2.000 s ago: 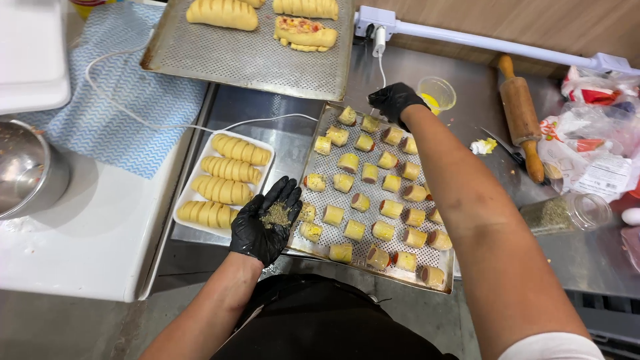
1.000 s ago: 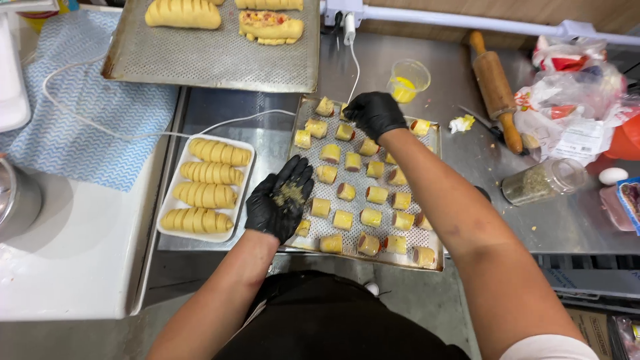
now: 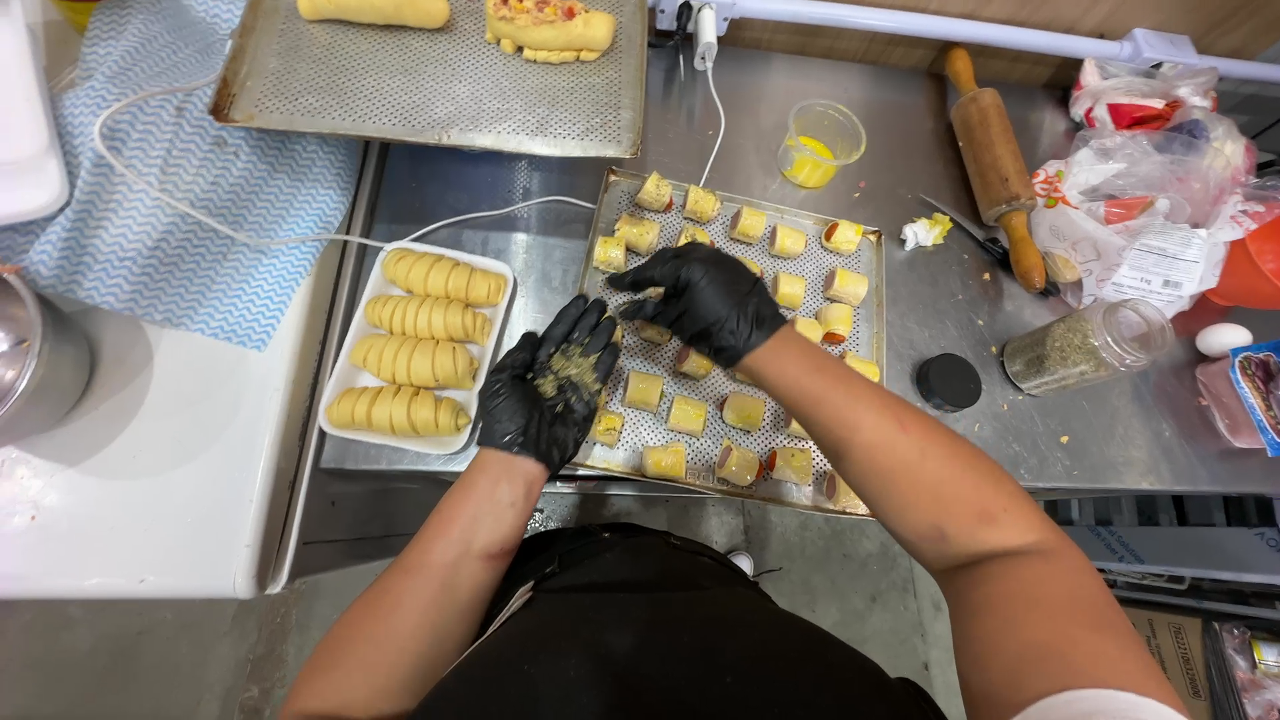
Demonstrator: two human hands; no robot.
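Note:
Both hands wear black gloves. My left hand [image 3: 552,385] is palm up at the left edge of a perforated metal tray [image 3: 877,300], with a small heap of dried herbs [image 3: 567,373] on its palm. My right hand [image 3: 700,303] hovers palm down over the tray's upper left part, fingers bent towards the left; whether they pinch any herbs cannot be told. Small dough rolls [image 3: 687,414] with filling stand in rows on the tray, some hidden under my right hand and forearm. An uncapped jar of dried herbs [image 3: 1060,350] lies on its side at the right, near its black lid [image 3: 948,382].
A white foam tray [image 3: 335,432] of sliced dough rolls is at the left. A larger perforated tray [image 3: 430,90] lies behind. Beyond the tray of rolls are a plastic cup of yellow liquid [image 3: 822,145], a wooden rolling pin [image 3: 993,160], a knife [image 3: 985,240] and plastic bags. A white cable [image 3: 480,212] crosses the bench.
My right hand has moved from the tray's far edge towards my left hand, which still holds herbs on its palm. The view has shifted.

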